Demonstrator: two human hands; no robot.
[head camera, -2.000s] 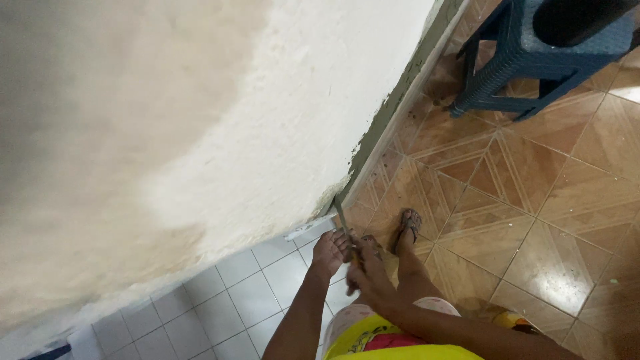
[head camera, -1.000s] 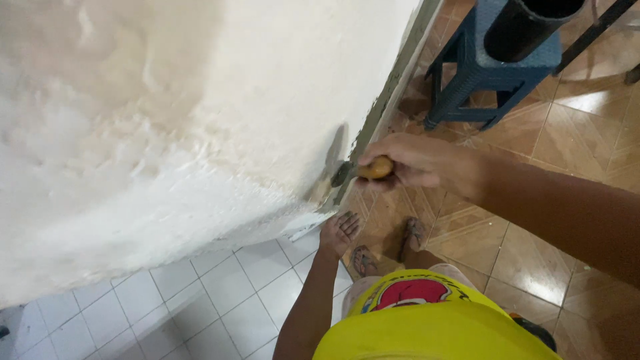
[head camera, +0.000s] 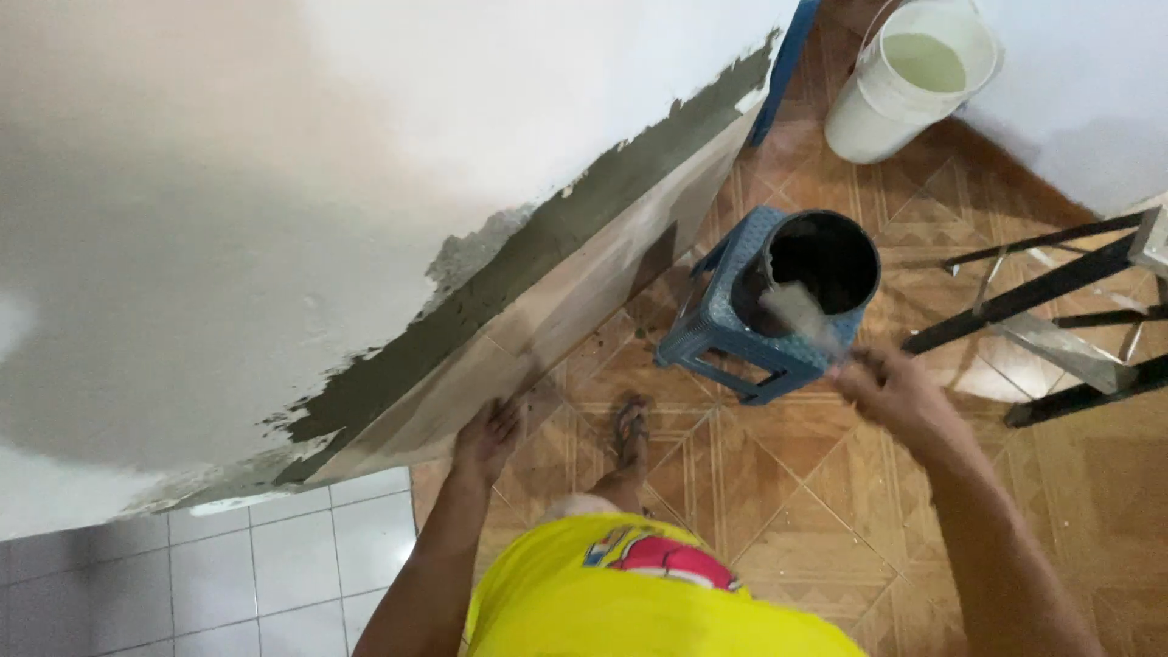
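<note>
My right hand (head camera: 883, 388) grips a trowel or putty knife (head camera: 801, 313), blurred by motion, whose blade is over the near rim of a black bucket (head camera: 750, 290). The bucket stands on a blue plastic stool (head camera: 701, 342); its inside is dark and its contents cannot be made out. My left hand (head camera: 488, 440) is beside the tiled lower strip of the wall (head camera: 456, 388), fingers somewhat spread and holding nothing. Above that strip runs a band of wet-looking gray mortar (head camera: 547, 239) with a ragged upper edge, below the pale plastered wall (head camera: 228, 182).
A white pail (head camera: 876, 119) holding pale liquid stands at the upper right. On the right, a ladder-like metal frame (head camera: 1022, 292) with dark legs rests on the brown floor tiles (head camera: 821, 529). White floor tiles (head camera: 214, 566) lie at lower left.
My right hand has moved away from the wall to the bucket on the stool. The view has shifted right, bringing the white pail into sight. My left hand stays low by the wall.
</note>
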